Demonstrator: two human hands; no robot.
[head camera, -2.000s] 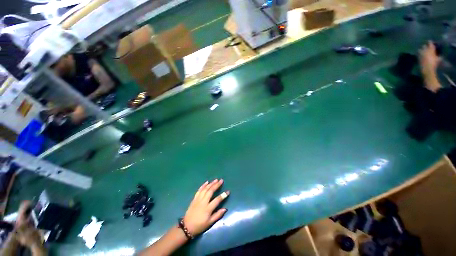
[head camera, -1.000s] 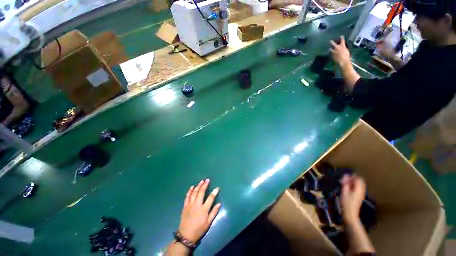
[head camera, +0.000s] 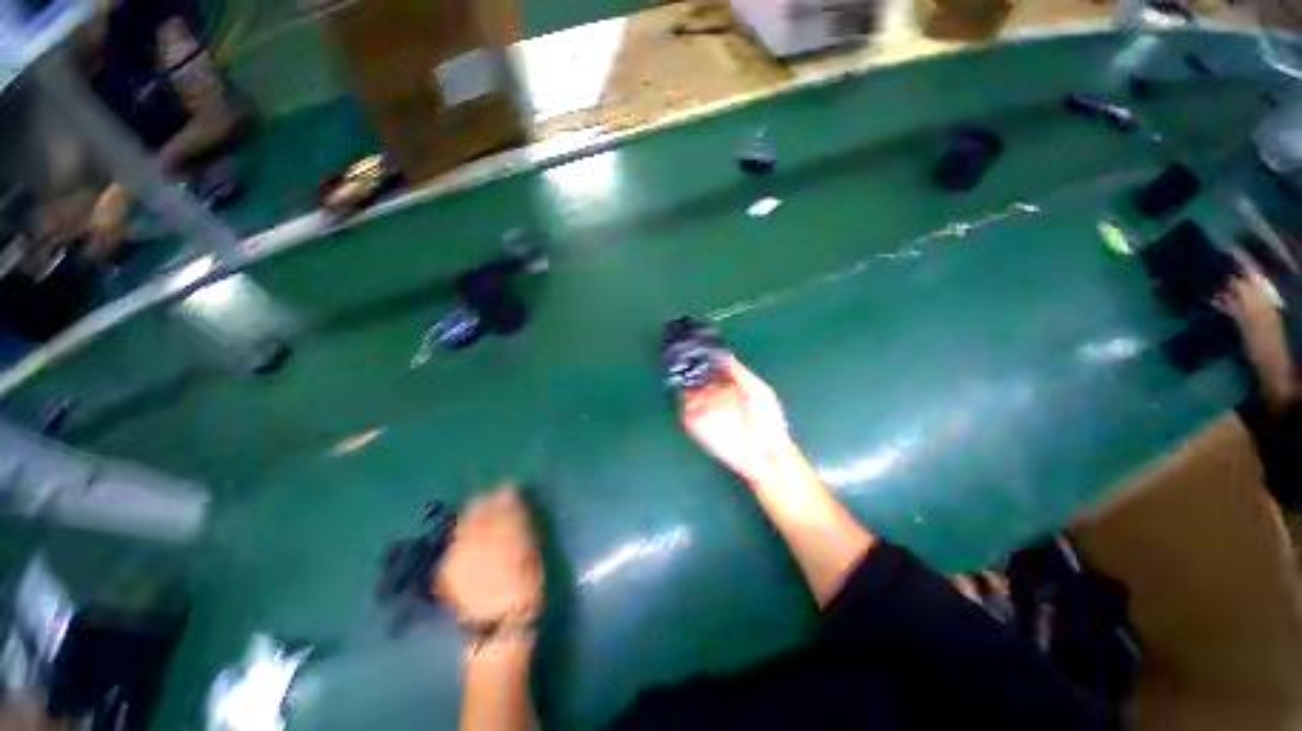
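My right hand (head camera: 743, 417) holds a black housing (head camera: 694, 353) above the middle of the green belt (head camera: 628, 457); its near end shows some lighter detail, blurred. My left hand (head camera: 493, 560), with a bracelet at the wrist, is blurred and lies at the right edge of the pile of small black fittings (head camera: 410, 574). Its fingertips are not clear, so I cannot tell whether it holds a fitting.
The carton of housings (head camera: 1199, 571) stands at the lower right. A white scrap (head camera: 257, 688) lies lower left. Dark housings (head camera: 968, 157) and small motor pieces (head camera: 757, 154) lie along the far lane. Another person's hand (head camera: 1251, 303) is at the right over black housings.
My right hand has come out of the carton with a housing and moved left over the belt. My left hand has moved left to the pile. The view has turned left.
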